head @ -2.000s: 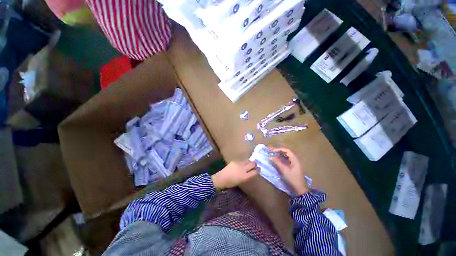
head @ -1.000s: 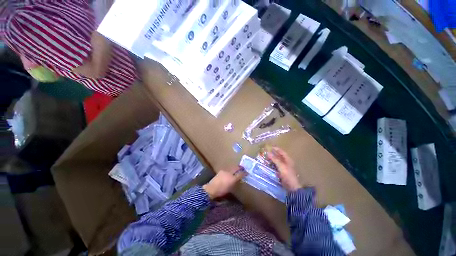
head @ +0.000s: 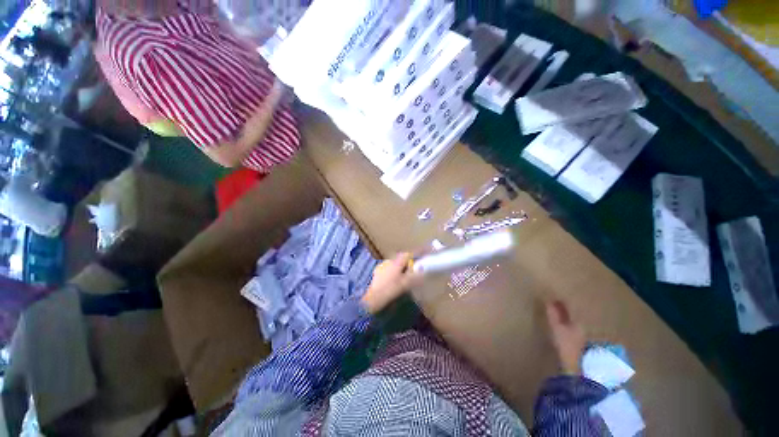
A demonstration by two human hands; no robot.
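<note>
My left hand [head: 391,278] grips one end of a pale narrow tray [head: 465,254], blurred, held over the cardboard-covered strip [head: 517,303]. A yellow spot shows at its fingertips. My right hand [head: 564,333] is apart from the tray, beside small white cards [head: 608,370] with light-blue edges. It is blurred, with nothing visible in it. Shiny clear sleeves [head: 487,224] and dark thin parts [head: 495,205] lie beyond the tray. A small glassy patch [head: 470,280] lies just below it.
A deep brown carton [head: 213,282] at left holds many lilac-white pieces [head: 316,269]. Stacked white boxes [head: 427,111] stand ahead. A dark green conveyor [head: 632,226] at right carries white boxes [head: 681,230]. A person in red-striped clothing [head: 201,81] is at upper left.
My right hand has left the tray and moved right and down towards the cards. My left hand has raised the tray and turned it. The view has shifted.
</note>
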